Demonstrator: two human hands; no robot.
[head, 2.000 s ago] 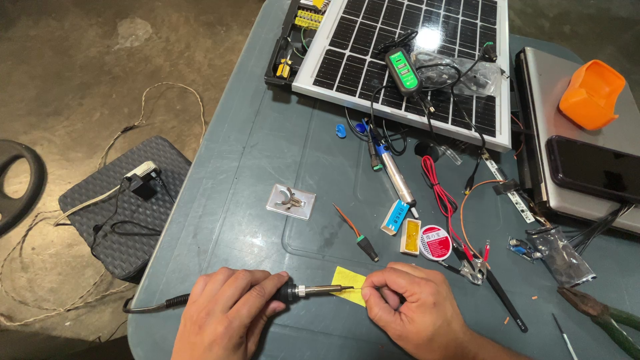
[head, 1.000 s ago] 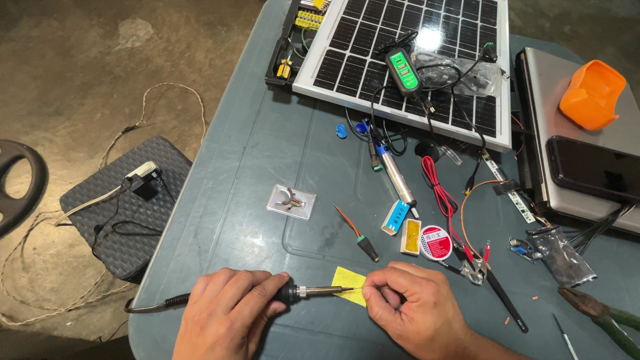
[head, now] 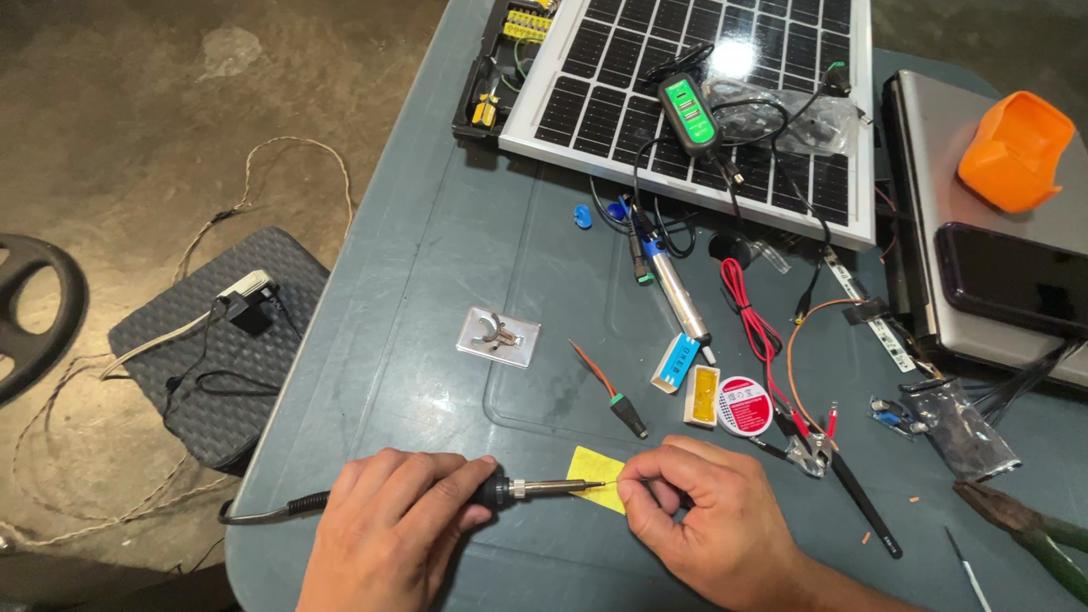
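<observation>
My left hand (head: 395,527) is closed around the dark handle of a soldering iron (head: 544,487), whose tip points right over a yellow sponge sheet (head: 593,476). At the sheet's right edge, my right hand (head: 705,510) pinches a thin piece of wire (head: 614,484) between thumb and forefinger, close to the iron's tip. Above the sheet lies a connector with a short wire lead (head: 627,415). A yellow block of rosin in a small box (head: 702,397) and a round red and white tin (head: 745,407) are just above my right hand. A metal stand (head: 500,337) sits further left.
A solar panel (head: 629,161) with a green USB module (head: 689,113) lies at the back. A desoldering pump (head: 677,293), red wires (head: 748,314), black tweezers (head: 865,506) and pliers (head: 1011,518) lie to the right. A laptop (head: 926,110) carries a phone (head: 1011,276) and an orange holder (head: 1016,153).
</observation>
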